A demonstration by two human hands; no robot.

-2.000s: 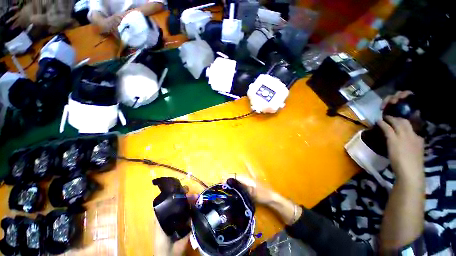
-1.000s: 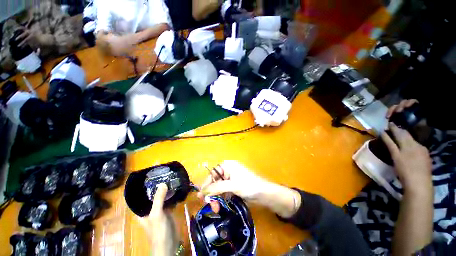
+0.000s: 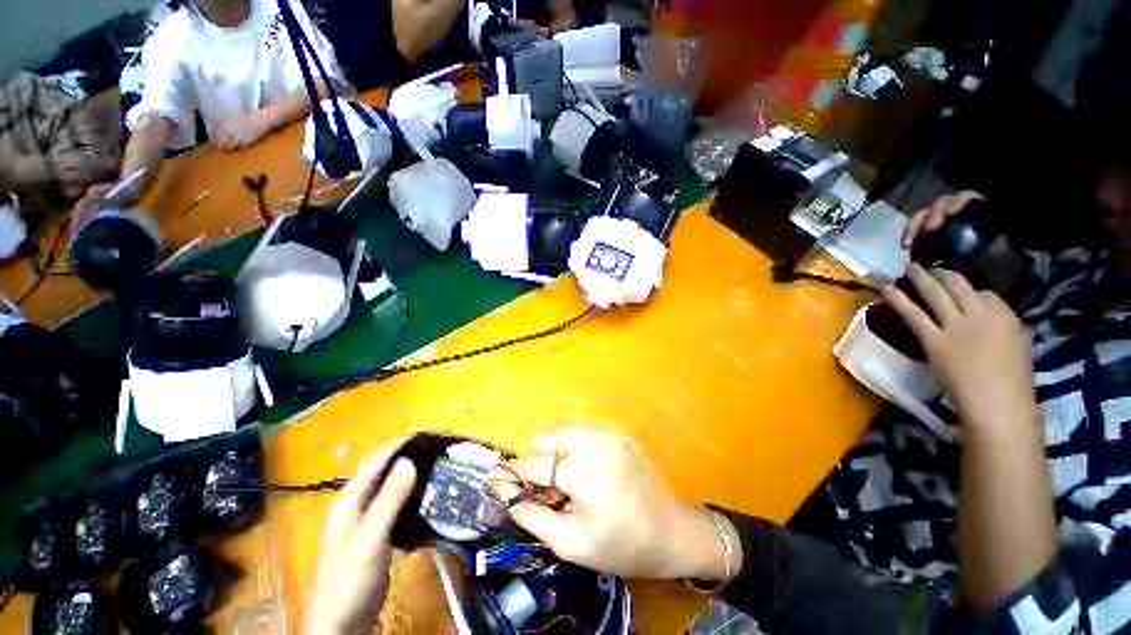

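Note:
My left hand (image 3: pixel 360 536) holds the black front module (image 3: pixel 461 496) from its left side, with its silvery circuit board facing up. My right hand (image 3: pixel 608 502) pinches thin dark wire leads (image 3: pixel 541 494) at the module's right edge. The open camera body (image 3: pixel 546 600), a black shell with wires and a pale block inside, sits just below the hands. It is cut off by the lower picture edge and partly hidden by my right hand.
A tray of black modules (image 3: pixel 159 506) is at the lower left. White cameras (image 3: pixel 189 395) stand on the green mat (image 3: pixel 428 292); a labelled one (image 3: pixel 616 261) has a cable running left. A black box device (image 3: pixel 775 186) and a neighbour's hands (image 3: pixel 967 323) are at the right.
The module has moved right and over the camera body, and my left hand has moved from below it to its left side. My right hand stays at the wires. The view has shifted.

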